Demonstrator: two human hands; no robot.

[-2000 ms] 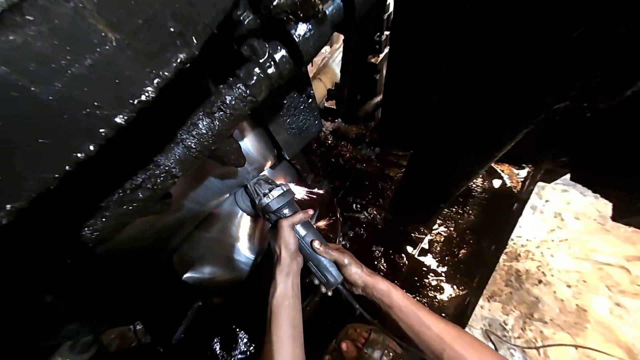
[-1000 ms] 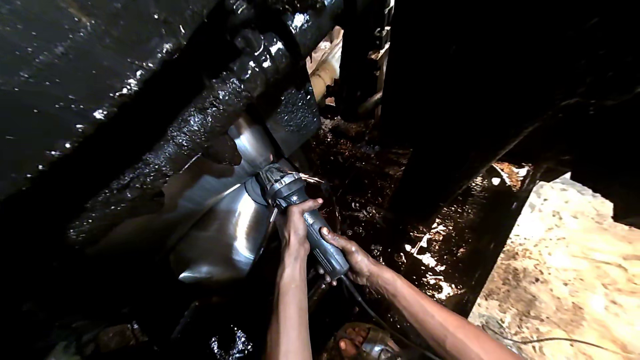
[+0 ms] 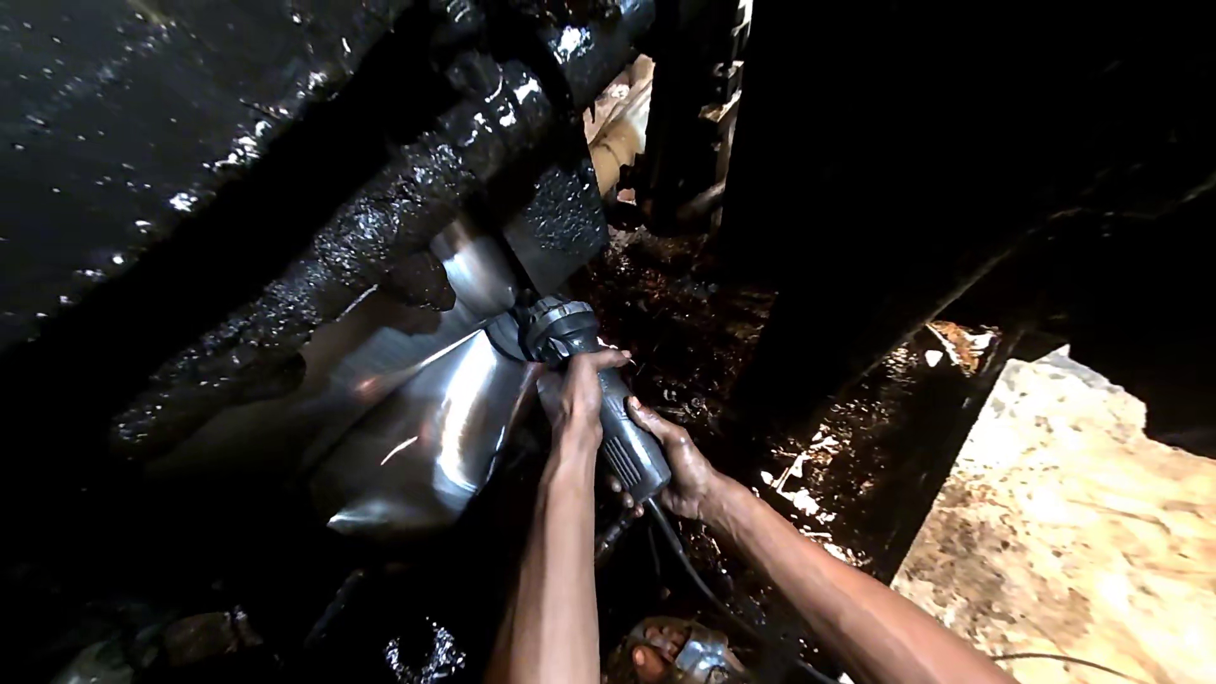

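Note:
An angle grinder (image 3: 617,418) lies slantwise near the middle, its head up and to the left. My left hand (image 3: 578,394) is wrapped around its front body just behind the gear head. My right hand (image 3: 679,456) grips the rear of the body, where the power cord (image 3: 684,560) leaves it. The disc (image 3: 506,330) is at the edge of a shiny, curved ground metal piece (image 3: 427,427); whether it touches is hard to tell. Above that piece, a second bright metal part (image 3: 475,266) meets a dark plate (image 3: 556,228).
Greasy black machinery (image 3: 275,228) runs diagonally across the upper left. Dark, oily ground (image 3: 703,323) with debris lies beyond the grinder. A pale stained slab (image 3: 1073,513) is at the lower right, with a thin cable (image 3: 1064,657) across it. A foot (image 3: 665,646) shows at the bottom.
Sparks seen at the grinder's head in both earlier frames no longer show there. Both hands keep hold of the grinder, which has shifted slightly right and down along the metal.

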